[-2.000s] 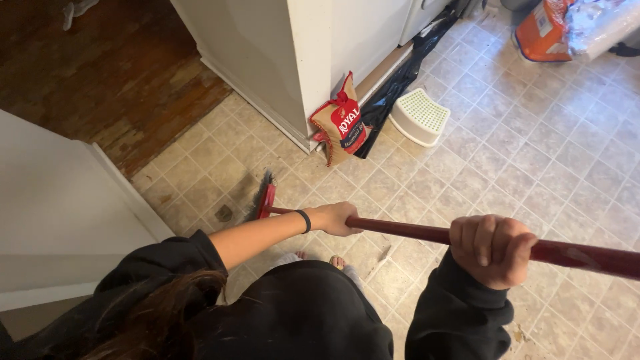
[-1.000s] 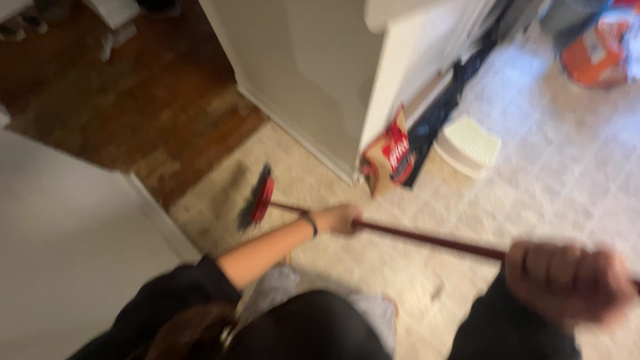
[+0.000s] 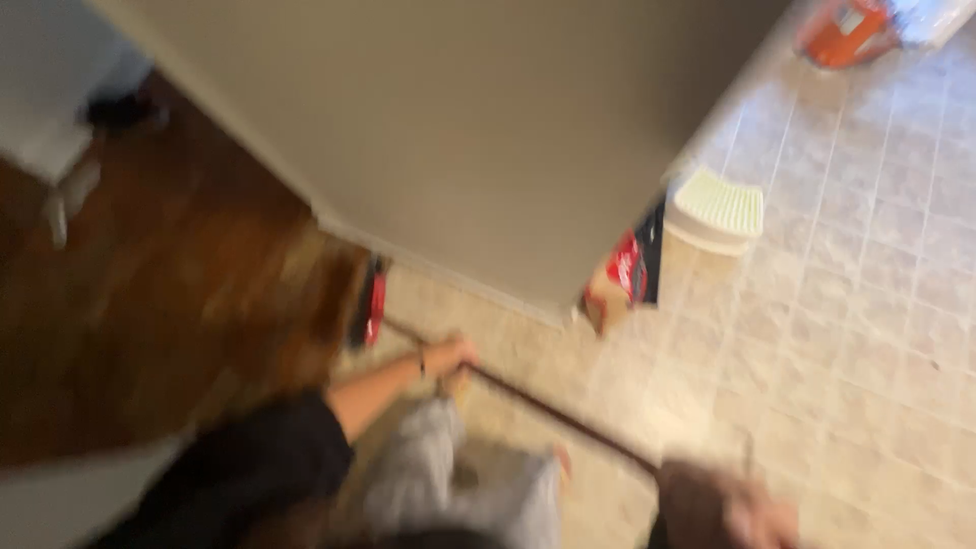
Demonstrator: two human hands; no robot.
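Note:
A push-style broom with a red head (image 3: 375, 309) and dark bristles rests at the border of the tiled floor and the wood floor. Around the lower part of its dark red handle (image 3: 560, 414) my left hand (image 3: 451, 357) is closed, a dark band on that wrist. My right hand (image 3: 724, 507), blurred at the bottom edge of the view, grips the handle's upper end. The picture is blurred, so fine detail of the fingers is lost.
A wall end (image 3: 473, 152) with a white baseboard juts in ahead. Beyond its corner are a red and tan bag (image 3: 614, 282), black plastic and a white step stool (image 3: 717, 210). An orange package (image 3: 846, 34) lies at top right. Wood floor (image 3: 191, 305) spreads left.
The broom head has moved from the tiles to the edge of the wood floor, both hands staying on the handle. The view has shifted, and the wall end fills more of it.

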